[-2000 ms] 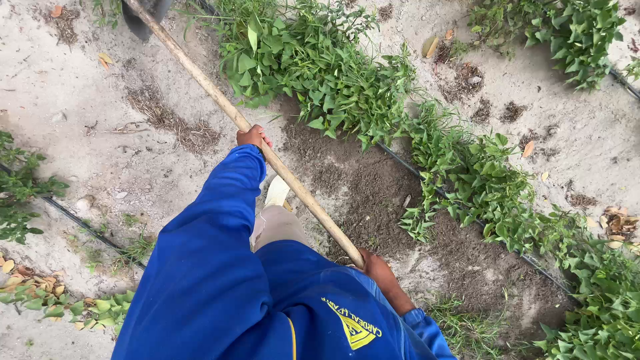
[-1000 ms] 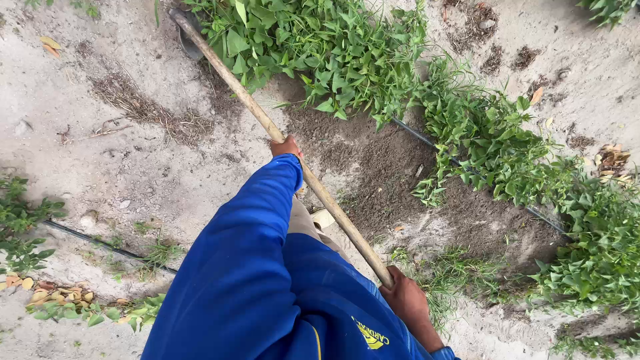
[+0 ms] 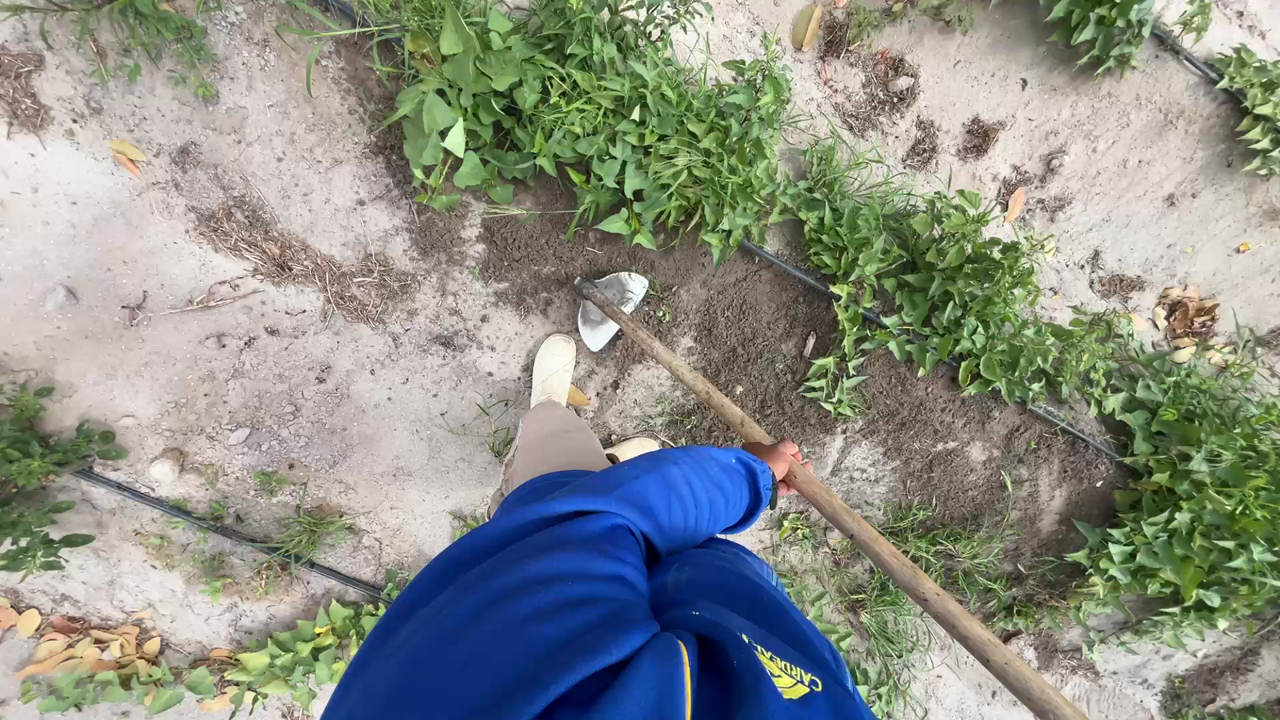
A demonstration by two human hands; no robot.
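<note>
My left hand point(image 3: 780, 466) is closed around the wooden handle point(image 3: 890, 560) of a hoe, at the cuff of the blue sleeve. The handle slants from the middle of the view down to the lower right edge. At its far end, the pale metal hoe blade point(image 3: 612, 308) is at the dark loosened soil point(image 3: 740, 300), just beyond my light shoe point(image 3: 553, 370). Part of my other shoe point(image 3: 634, 448) shows beside the sleeve. My right hand is out of view.
A leafy green crop row point(image 3: 620, 130) runs diagonally across the view, with a black irrigation hose point(image 3: 810, 280) along it. Another hose point(image 3: 230, 535) crosses the lower left. Dry plant litter point(image 3: 300, 260) lies on sandy ground, and grass point(image 3: 900, 600) grows near the handle.
The hoe blade has come from the upper left by the plants to near my shoe. My left hand has moved down and right with the handle; my right hand has left the view.
</note>
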